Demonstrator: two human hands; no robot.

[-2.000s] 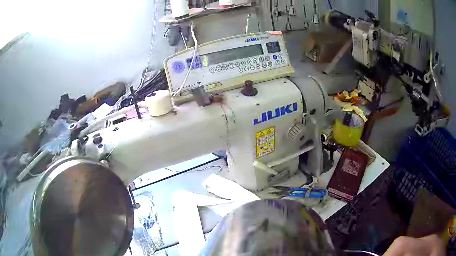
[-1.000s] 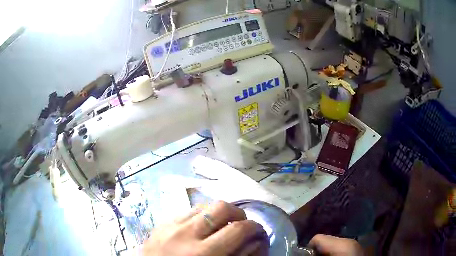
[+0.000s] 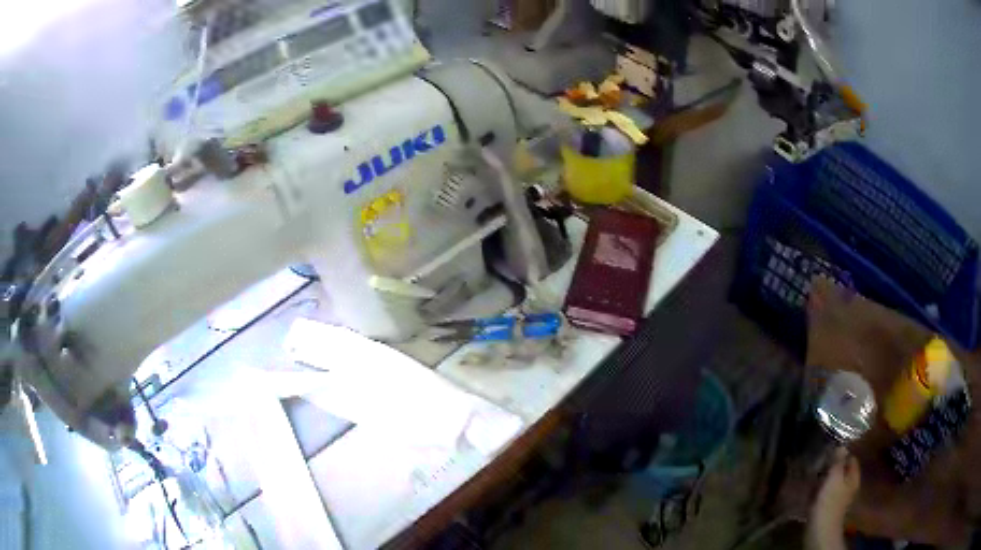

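My right hand [image 3: 832, 500] is at the lower right, its fingers closed at the near side of a shiny round metal cup [image 3: 844, 406]. The cup is over a brown surface; whether it rests there I cannot tell. My left hand is not in view. White cloth strips [image 3: 377, 376] lie on the sewing table [image 3: 489, 371], right of the needle area, and another white strip [image 3: 285, 462] runs towards the front edge. The cream JUKI sewing machine [image 3: 247, 242] stands over the cloth. Glare hides the cloth detail at the left.
Blue-handled snips [image 3: 516, 327] and a dark red flat rectangle [image 3: 613, 271] lie at the table's right end, near a yellow cup [image 3: 599, 170]. A blue basket [image 3: 893, 220] stands at right. A yellow object [image 3: 920, 381] lies beside the metal cup. A teal bin [image 3: 699, 424] is below.
The view has swung right. The metal cup has moved from close in front of me out to the far right with my right hand. My left hand has left the picture.
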